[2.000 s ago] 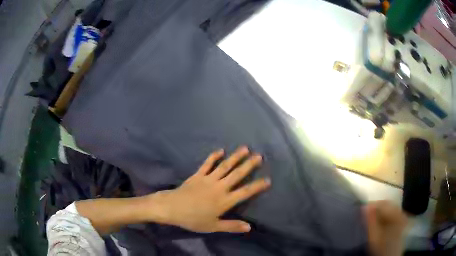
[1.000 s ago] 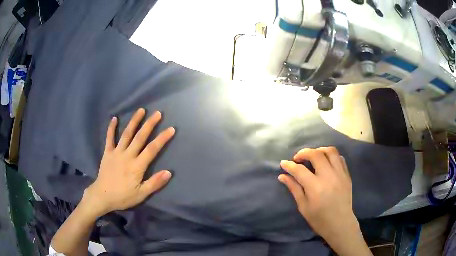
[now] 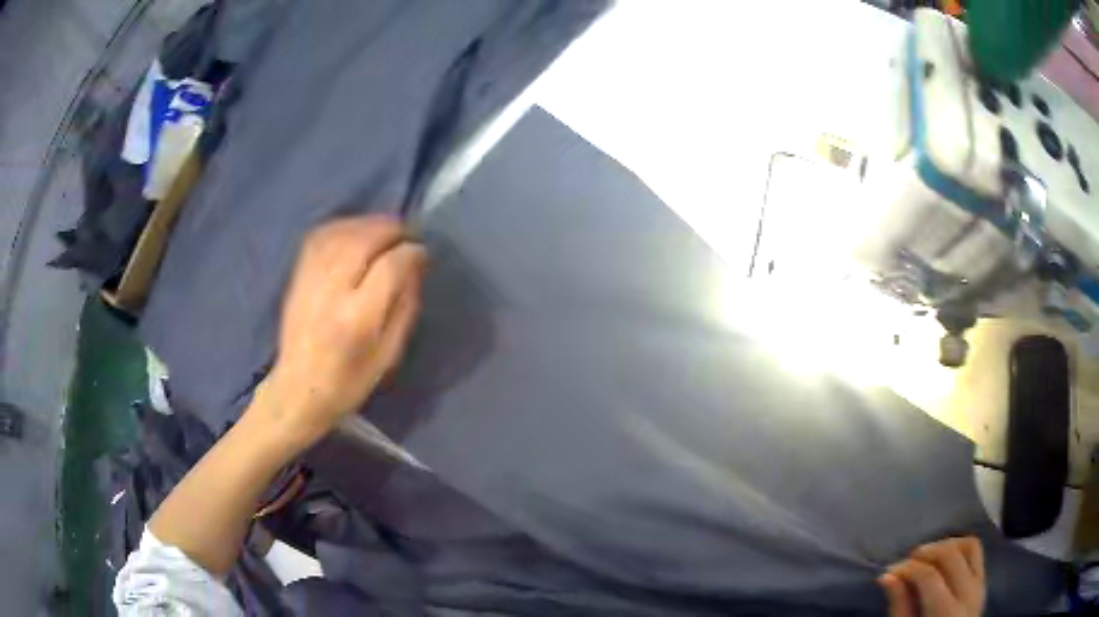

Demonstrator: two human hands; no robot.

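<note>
A large dark grey cloth panel (image 3: pixel 603 313) lies over the white sewing table. My left hand (image 3: pixel 352 307) pinches a cloth edge at the left of the panel; the cloth lifts there and a strip of white shows beside it. My right hand (image 3: pixel 938 581) is at the lower right, fingers curled on the panel's near right part, cut off by the picture's bottom. More grey cloth (image 3: pixel 313 109) lies beyond my left hand. The sewing machine head (image 3: pixel 964 181) stands at the upper right, its needle area in glare.
A black oblong object (image 3: pixel 1036 434) lies right of the needle area. A blue-and-white packet (image 3: pixel 177 115) and a brown cardboard edge (image 3: pixel 157 235) are at the left. A green object (image 3: pixel 1015 36) hangs above the machine head. The white table (image 3: pixel 711 84) shows behind the cloth.
My left hand went from flat and spread on the cloth to pinching and lifting an edge. My right hand moved down and right. The view shifted, so the machine sits further right.
</note>
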